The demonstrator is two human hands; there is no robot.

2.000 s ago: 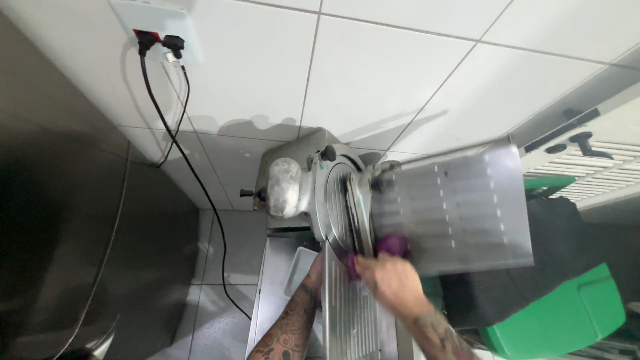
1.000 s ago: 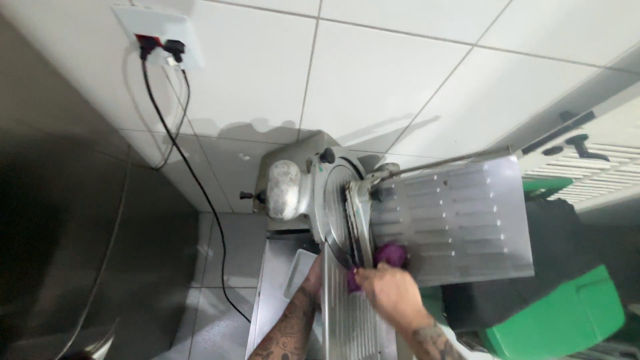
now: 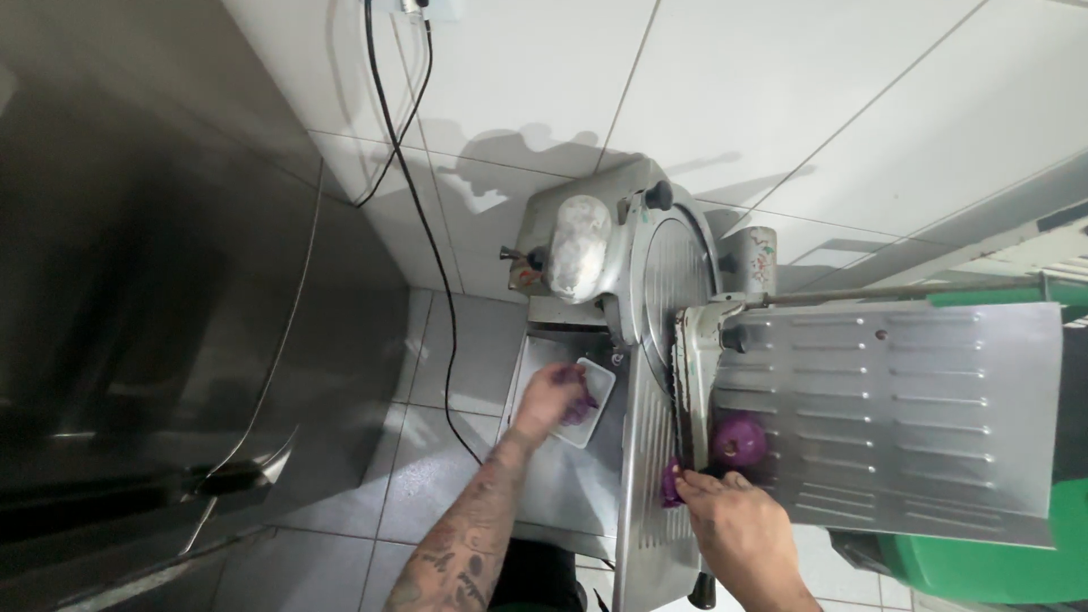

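Observation:
A metal slicing machine with a round blade [image 3: 680, 272] stands against the wall. My left hand [image 3: 551, 398] is over a small white tray [image 3: 599, 399] left of the blade, with purple slices [image 3: 580, 408] at its fingers; blur hides whether it grips them. At the machine's carriage, my right hand [image 3: 735, 510] has its fingers on a purple piece [image 3: 671, 484], which looks like red onion, by the ribbed plate [image 3: 650, 476]. Just above that hand, a round purple onion [image 3: 739, 440] rests on the slotted metal feed tray [image 3: 918, 416].
A dark, shiny metal surface [image 3: 170, 255] fills the left side. Black cables [image 3: 438, 246] hang down the tiled wall. A green bin [image 3: 977, 552] is under the feed tray at the lower right. A grey tiled floor [image 3: 442, 433] shows between the metal surface and the machine.
My left hand has moved left from beside the ribbed plate to over the white tray. My right hand remains at the carriage. The view has come closer to the machine.

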